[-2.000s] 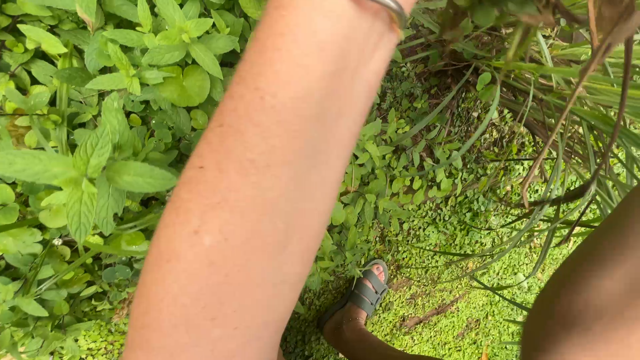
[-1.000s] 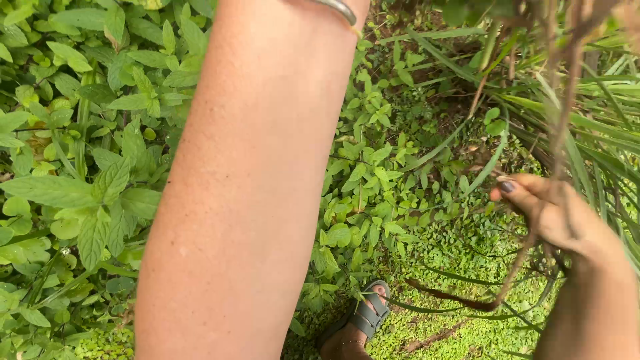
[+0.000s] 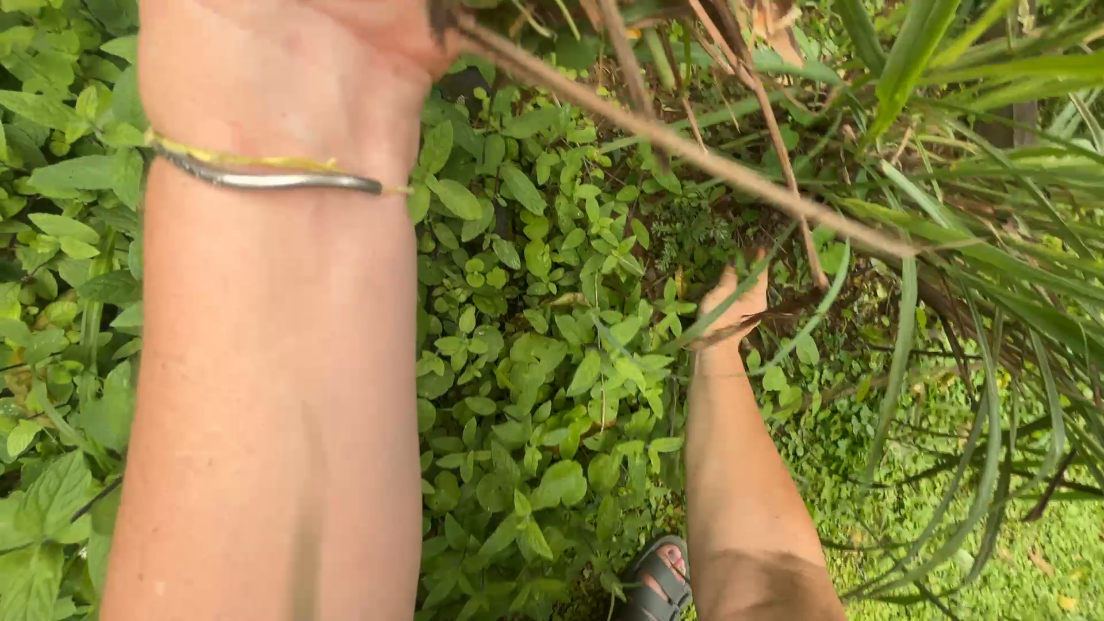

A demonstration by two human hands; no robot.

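My left forearm crosses the left of the head view, with a metal bangle (image 3: 293, 181) and a yellow thread at the wrist. Only the palm side of my left hand (image 3: 345, 43) shows at the top edge; its fingers are out of frame. Dry brown stems (image 3: 673, 142) run from beside that palm toward the right. Lower down, my right hand (image 3: 733, 302) reaches among low leaves at the foot of a clump of long grass blades (image 3: 992, 259). A dry leaf and a green blade partly cover it, so what it holds cannot be told.
Leafy green plants (image 3: 535, 388) fill the middle and left. Arching blades hang on the right over small ground cover (image 3: 1018, 552). A foot in a grey strapped sandal (image 3: 660, 586) stands at the bottom edge.
The palm side of my left hand has come into view at the top. My right hand, seen at the right one second ago, now reaches farther in at the base of the grass. The view has shifted.
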